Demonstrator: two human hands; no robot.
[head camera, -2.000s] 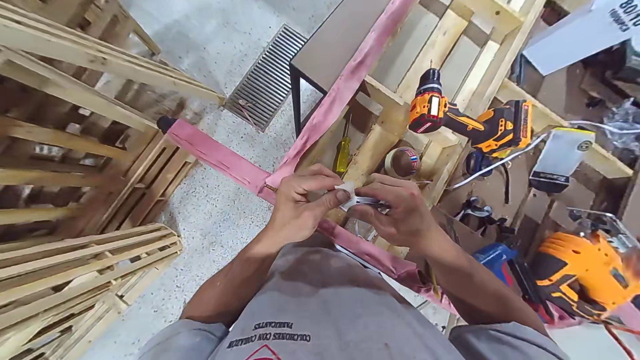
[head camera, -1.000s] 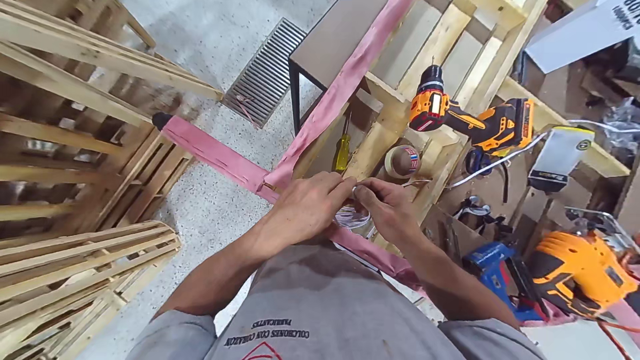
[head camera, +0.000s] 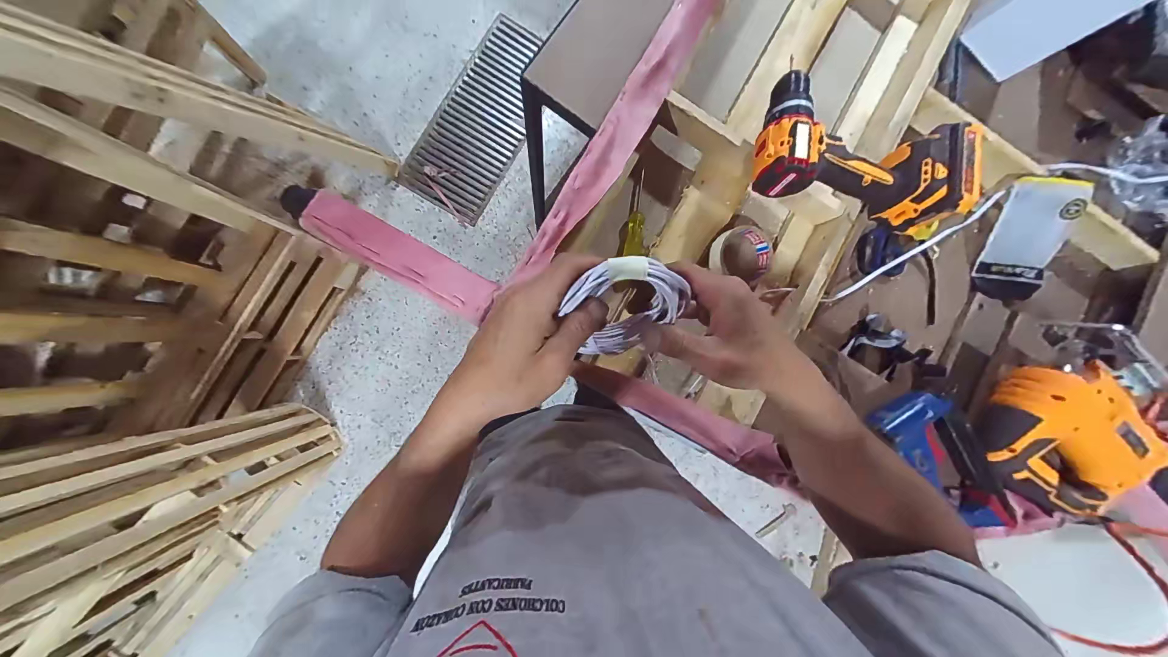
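A coil of thin white cable (head camera: 671, 297) is between my two hands at the middle of the view, with a pale strip of tape (head camera: 628, 268) around its top. My left hand (head camera: 538, 333) grips the coil's left side, its thumb across the front. On the right side, my right hand (head camera: 730, 324) holds the coil with its fingers. Just beyond the coil lies a screwdriver with a yellow handle (head camera: 631, 234). A roll of tape (head camera: 741, 252) rests on the wooden frame (head camera: 698, 214) to its right.
An orange and black cordless drill (head camera: 867, 169) lies on the frame. A white and black box (head camera: 1031, 237), a blue tool (head camera: 912, 433) and an orange power tool (head camera: 1077, 433) are at right. Pink-wrapped bars (head camera: 397, 251) cross near my hands. Wooden frames (head camera: 164, 502) stand left; a metal grate (head camera: 474, 119) is in the floor.
The coil, mostly covered by my hands before, now shows as a ring between them with tape around its top. My hands have moved apart to its two sides.
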